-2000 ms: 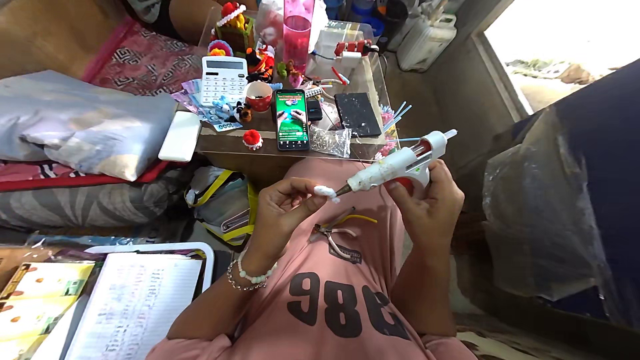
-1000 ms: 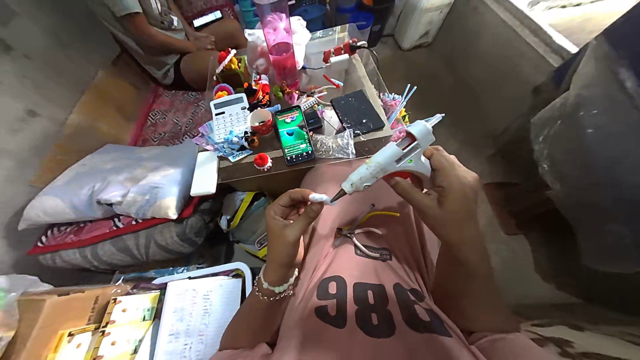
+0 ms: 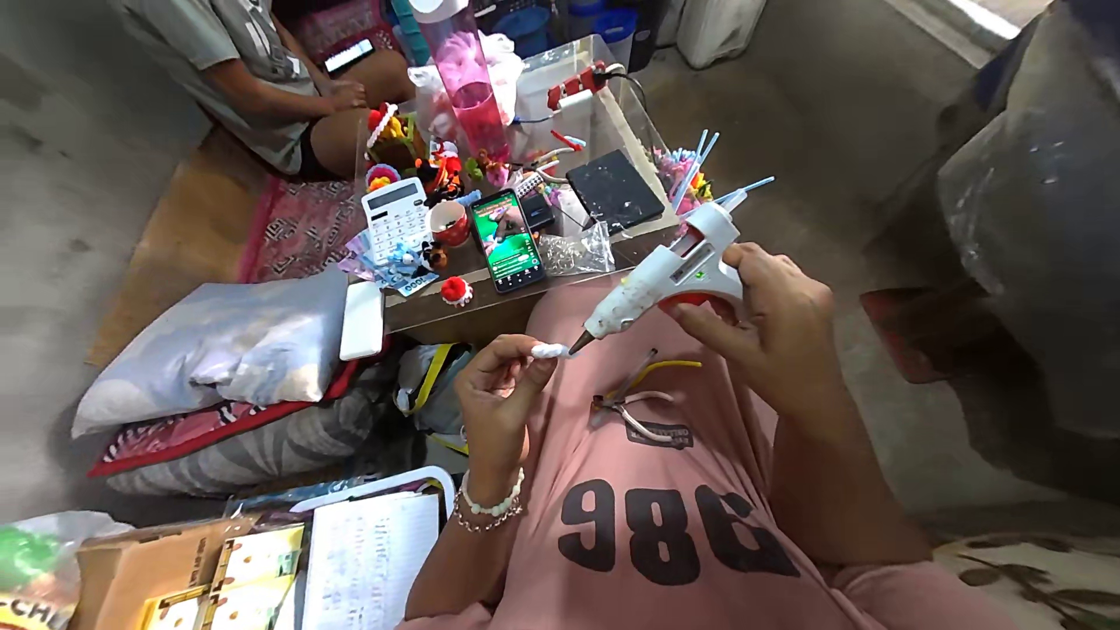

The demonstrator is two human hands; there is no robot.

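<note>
Between the thumb and fingers of my left hand is a small white fuzzy piece. My right hand grips a white hot glue gun with a red trigger, its dark nozzle pointing down-left at the end of the white piece; whether they touch is unclear. On the pink shirt over my lap lie pliers with pale handles and a yellow stem-like strip. A small red and white pompom-like piece sits at the near table edge.
The low table ahead holds a lit phone, a calculator, a red cup, a black pad and a pink tumbler. Cushions and an open notebook are at left. Another person sits beyond.
The view has swung left, bringing more of the other person into sight. Both hands keep hold of the white piece and the glue gun, with the nozzle staying close to the piece.
</note>
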